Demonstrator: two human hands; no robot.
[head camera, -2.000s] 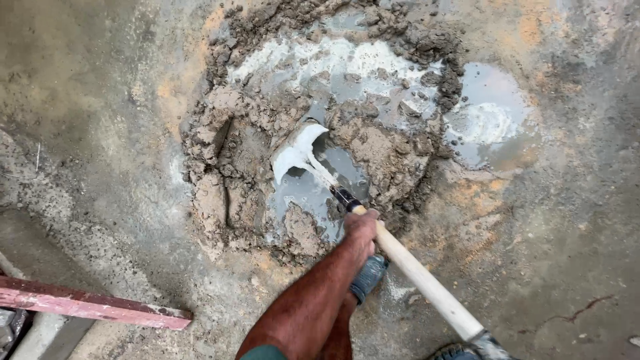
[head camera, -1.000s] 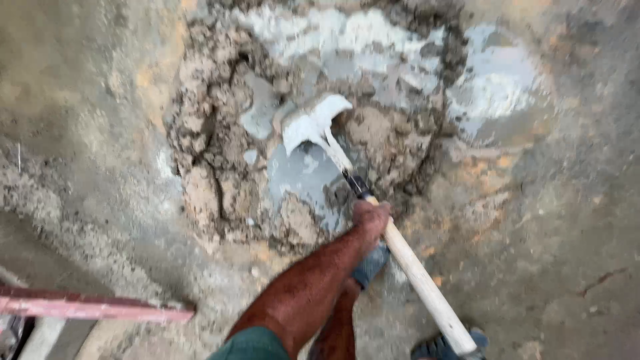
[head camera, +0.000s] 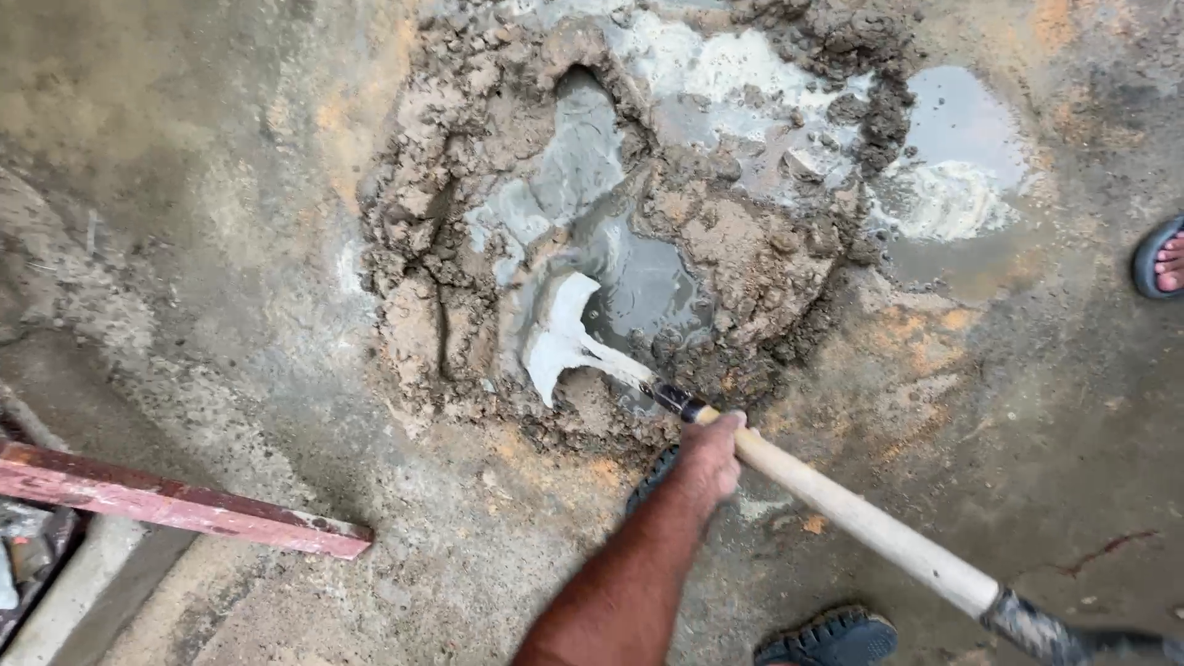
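My left hand (head camera: 714, 455) is closed around the wooden shaft of a shovel (head camera: 851, 509), just behind its black collar. The shovel's blade (head camera: 560, 338), coated in pale wet cement, rests at the lower left of a ring of wet mortar (head camera: 749, 259). Grey cement slurry (head camera: 647, 277) pools inside the ring, right of the blade, and whitish cement powder (head camera: 721, 65) lies in its upper part. The shaft runs down to the lower right, where its dark grip end reaches the frame edge. My right hand is out of view.
A pinkish-red painted beam (head camera: 185, 499) juts in from the left above a concrete ledge (head camera: 83, 583). A puddle with whitish cement (head camera: 962, 176) lies right of the mortar. My sandalled foot (head camera: 828, 638) is at the bottom; another person's sandalled foot (head camera: 1167, 259) shows at the right edge.
The shovel blade has moved from the middle of the mortar toward its lower left, with my left hand still on the shaft. A grey slurry-filled channel now shows at the upper left. Another foot has appeared.
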